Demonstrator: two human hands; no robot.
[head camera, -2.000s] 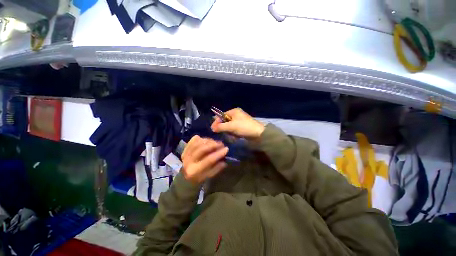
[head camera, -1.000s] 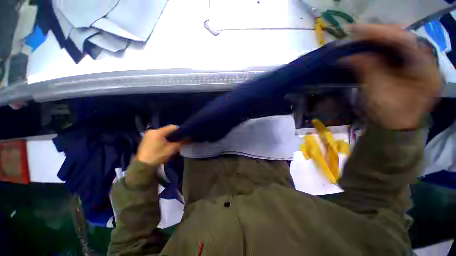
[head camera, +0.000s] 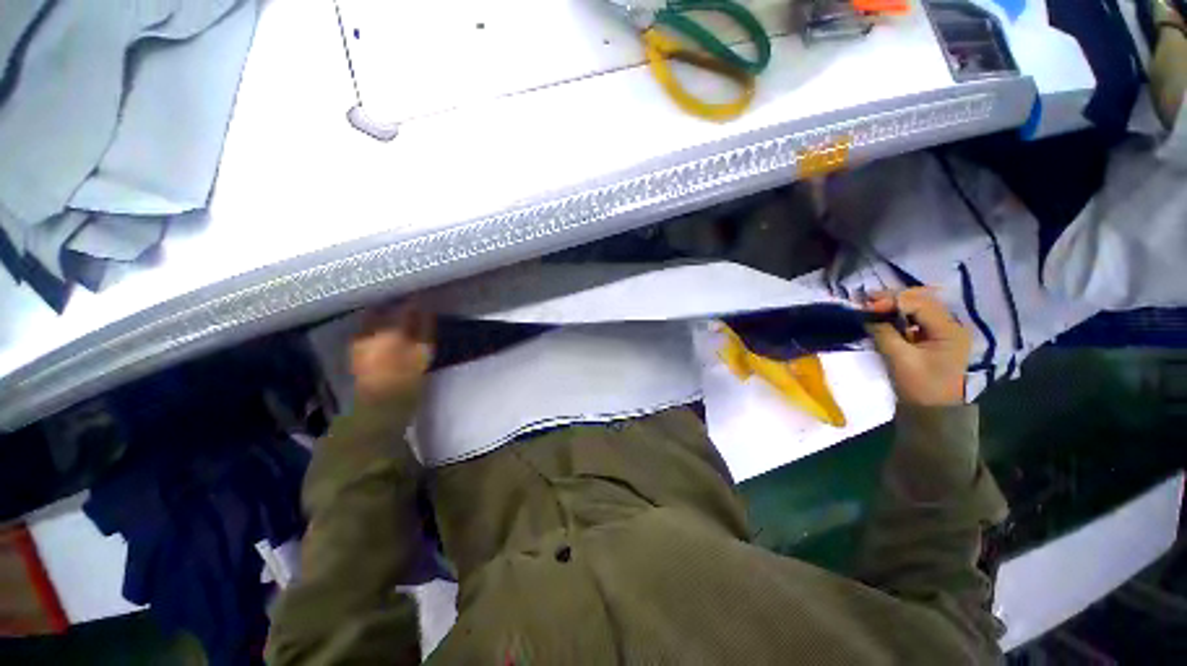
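Observation:
A long two-tone strip, pale grey and navy (head camera: 651, 292), is stretched between my hands just below the table edge. My left hand (head camera: 391, 354) holds its left end and is blurred. My right hand (head camera: 922, 345) grips its right end with thumb and fingers; a small dark thing shows at those fingers, too small to name. Another light grey panel (head camera: 560, 377) lies across my lap under the strip. Yellow fabric pieces (head camera: 788, 377) lie on a white surface just right of my lap, partly behind the strip.
The white table (head camera: 521, 65) with a measuring tape edge runs across the front. Scissors (head camera: 703, 59) with green and yellow handles lie on it. Light grey panels (head camera: 130, 117) are stacked at its left. Navy cloth (head camera: 195, 520) heaps at lower left; more grey panels (head camera: 911, 221) lie at right.
The view has turned right. My right hand has come down from above the table edge. The navy cloth between my hands now shows as a taut strip with its pale side visible.

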